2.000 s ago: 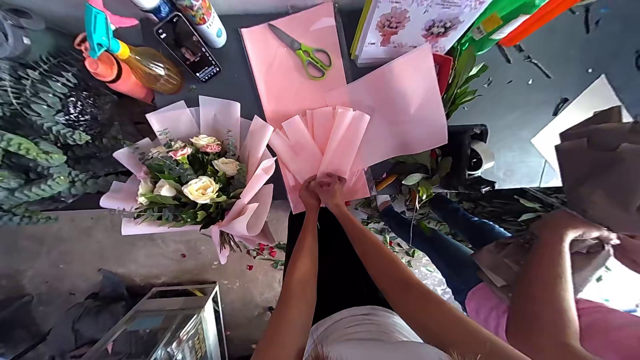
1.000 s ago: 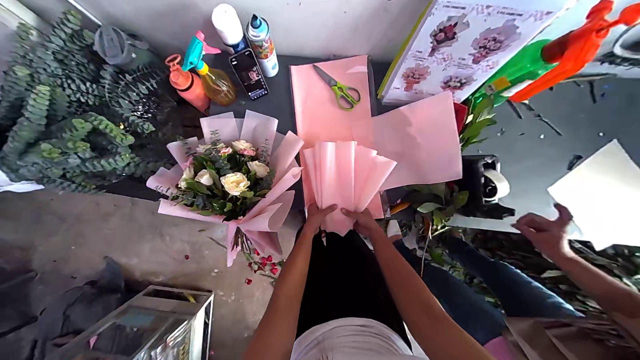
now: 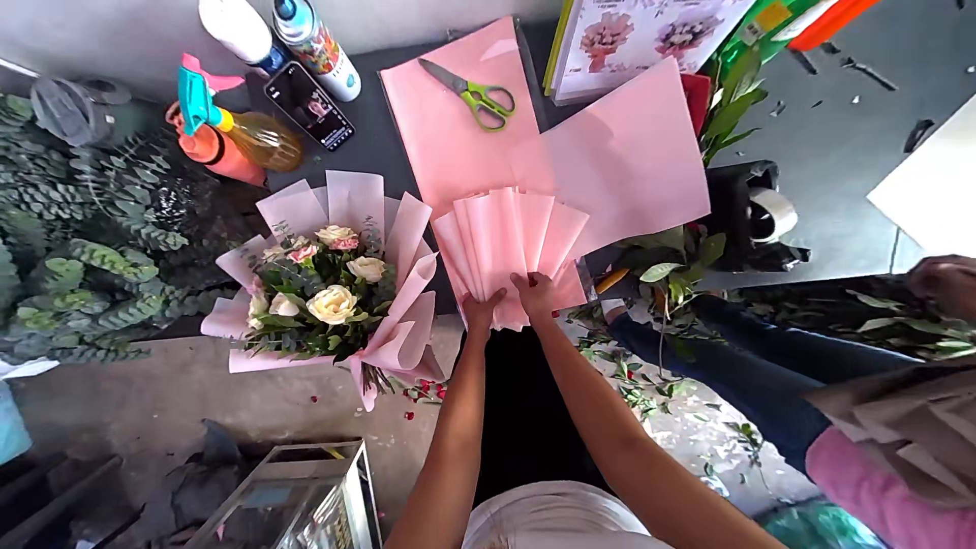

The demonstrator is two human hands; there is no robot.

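Observation:
A pleated sheet of pink wrapping paper fans out at the table's near edge, its folds spreading away from me. My left hand pinches its gathered lower left side, and my right hand grips the folds on the right. Beneath and beyond it lie flat pink wrapping sheets, with green-handled scissors on top. A paler pink sheet extends to the right. Left of my hands is a bouquet of cream roses in pale pink paper.
Spray bottle, phone and aerosol can stand or lie at the back left. Eucalyptus foliage fills the left. A tape dispenser sits right, near leafy stems. A co-worker's hand is at far right.
My hands were together at the gathered base, then moved apart along it; now they are nearer each other again, still on the pleated paper. The co-worker's hand has moved.

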